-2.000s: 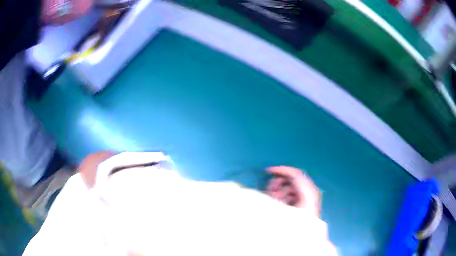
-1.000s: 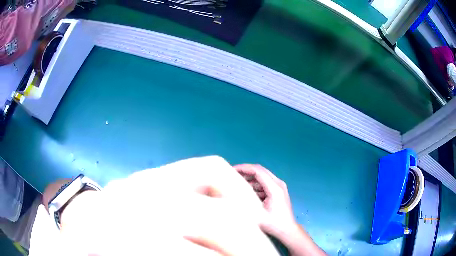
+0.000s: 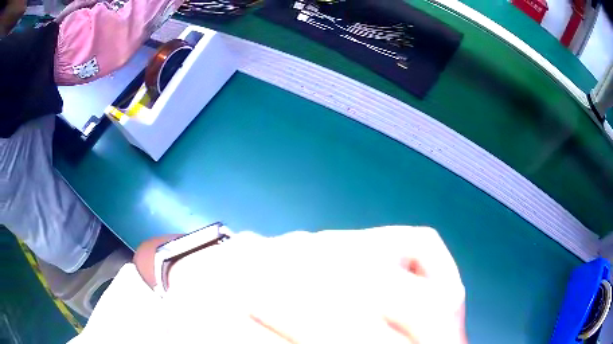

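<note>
My left hand (image 3: pixel 390 282) reaches in from the lower left across the front of the glossy green-teal work surface (image 3: pixel 316 175). It is so overexposed that its fingers cannot be told apart, and whether it holds anything cannot be seen. A pale watch or band (image 3: pixel 191 247) is on its wrist. My right hand cannot be made out; it may be hidden behind or below the white area. No display panel shows in front of me.
A white tape dispenser (image 3: pixel 176 107) with a brown roll stands at the upper left, beside a person in a pink sleeve (image 3: pixel 101 40). A ribbed pale rail (image 3: pixel 403 131) crosses behind. Beyond it, thin strands lie on a black mat (image 3: pixel 430 67). A blue tape dispenser (image 3: pixel 579 302) is at the lower right.
The view has swung back left since one second ago. My left hand now reaches further right in the picture. My right hand, visible before beside it, no longer shows.
</note>
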